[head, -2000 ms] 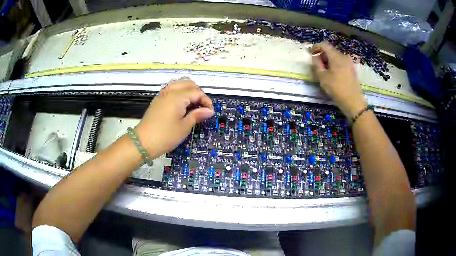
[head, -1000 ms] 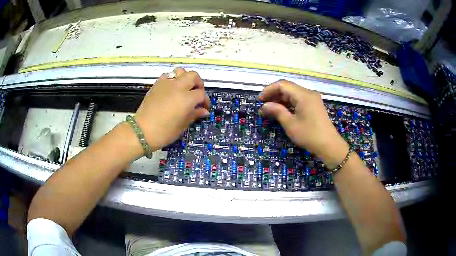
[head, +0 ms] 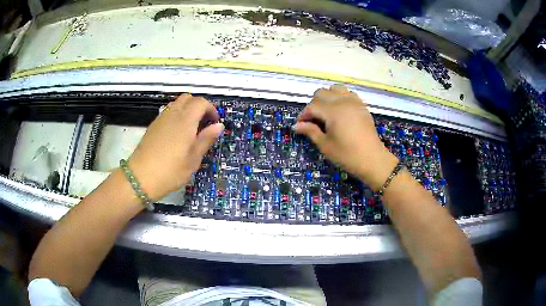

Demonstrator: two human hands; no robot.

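Note:
A PCB panel [head: 263, 179], crowded with blue, red and green parts, lies between the pale conveyor rails [head: 257, 236]. My left hand [head: 182, 140] is over its upper left corner, thumb and fingertips close together. My right hand [head: 335, 128] is over its upper middle, thumb and index finger brought together near the board. Whether either hand pinches a small component is too small to tell. The fingers and palms hide parts of the panel beneath them.
Behind the far rail, a ledge with a yellow strip [head: 251, 67] holds a dark heap of cylinders [head: 383, 42] and scattered white components [head: 242, 40]. A spring [head: 94, 142] and rod show in the left gap. Another panel [head: 498, 176] lies right. A clear plastic bag [head: 461, 28] lies behind.
My right hand came from the component heap to the panel, then slightly left along it. My left hand moved a little left. The whole view shifted slightly.

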